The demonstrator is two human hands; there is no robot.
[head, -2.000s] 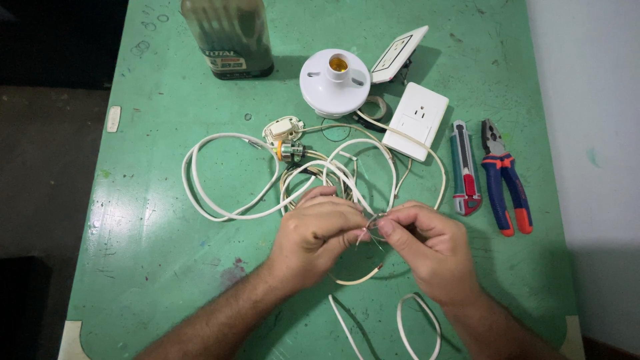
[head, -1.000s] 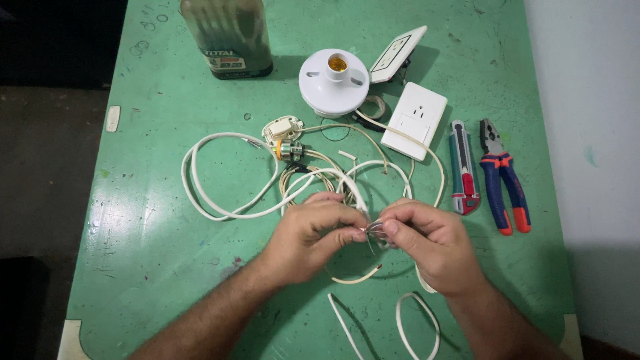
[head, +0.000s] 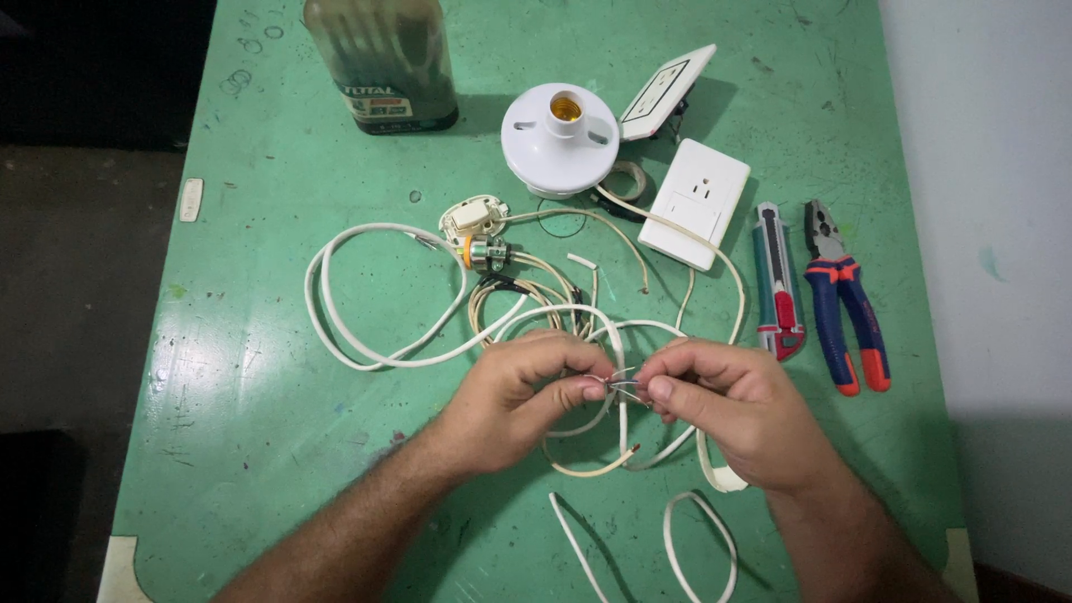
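Between thumb and forefinger my left hand (head: 523, 398) pinches a bundle of thin wires (head: 620, 383), whose ends fan out to the right. The fingertips of my right hand (head: 720, 402) are closed on the tips of these wires. Under and behind both hands loops a white cable (head: 385, 226). A beige wire with a bare copper end (head: 590, 474) curves below my fingers. Beyond my left hand are a metal-bodied plug (head: 486, 253) with an orange ring, a small cream switch (head: 471, 216) and a coil of beige wire (head: 502, 306).
A white lamp holder (head: 557, 151), a white outlet plate (head: 697, 205) and a tilted outlet plate (head: 668, 94) sit farther back. At right lie a utility knife (head: 777, 285) and combination pliers (head: 842, 301). A plastic bottle (head: 389, 67) stands back left. Cut white cable (head: 733, 544) lies near the front.
The fingertips of my two hands have moved slightly apart, and the wire ends show fanned out between them. The things around have stayed in place.
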